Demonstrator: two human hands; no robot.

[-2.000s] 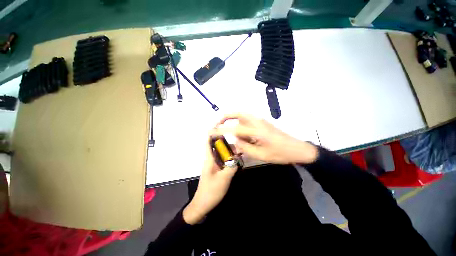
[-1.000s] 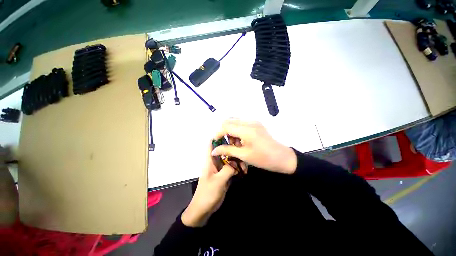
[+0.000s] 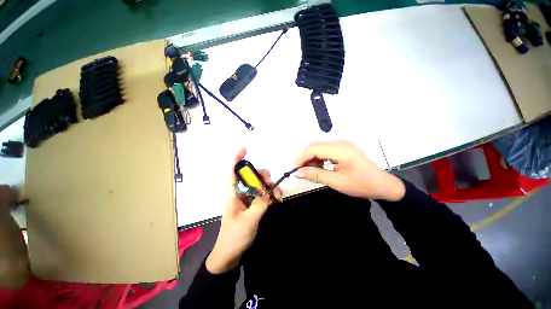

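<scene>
My left hand holds an open black housing above the table's front edge. A yellow-orange insert shows inside it. A small pale or greenish part sits at its left side, too blurred to name. My right hand pinches a black cable that runs from the housing's lower end. The cable has a small dark thickening midway. The cable's far end is hidden by my right hand.
A pile of open units with cables lies at the left cardboard sheet's edge. A black unit lies behind my hands. Stacked covers and a single cover lie right of it. Another person's arm is at far left.
My right hand has moved right, off the housing, and now holds the cable out. The yellow insert shows again; a second ago fingers and a green part covered it.
</scene>
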